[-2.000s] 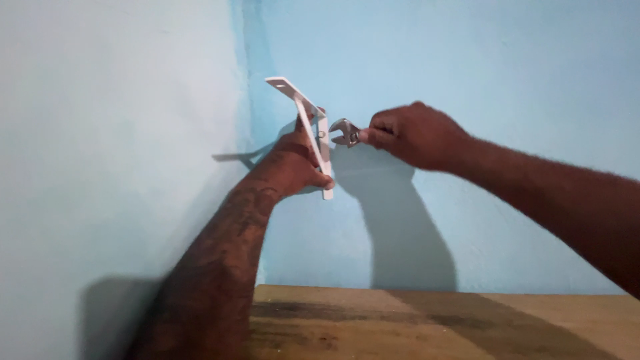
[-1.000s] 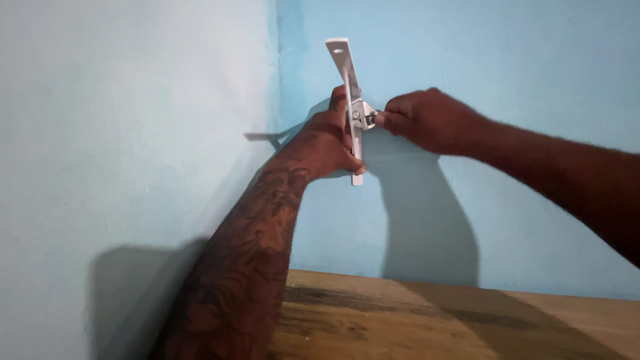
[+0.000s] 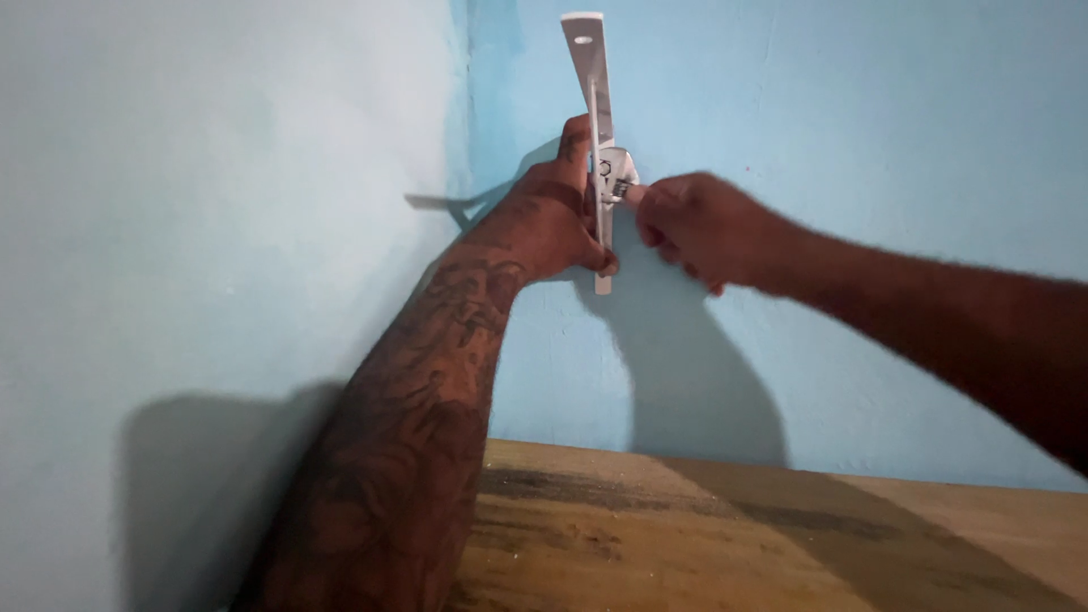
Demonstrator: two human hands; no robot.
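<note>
A white metal shelf bracket (image 3: 586, 59) stands upright against the blue wall, its holed arm pointing out toward me. My left hand (image 3: 561, 212) grips the bracket's lower part from the left, thumb across its lower end. In my right hand (image 3: 697, 225) is an adjustable wrench (image 3: 619, 166), its jaws at a bolt head on the bracket's wall plate. The wrench's handle is mostly hidden inside my right fist. The bracket's diagonal brace partly covers the wall plate and my left fingers.
A pale wall (image 3: 212, 212) meets the blue wall (image 3: 892, 153) in a corner just left of the bracket. Below the hands, a wooden surface (image 3: 637, 544) with dark stains and small specks runs along the blue wall.
Two seconds ago the wrench jaws were apart from the bracket, to its right; now they are at the bolt. Since one second ago my right hand has moved lower relative to the bracket.
</note>
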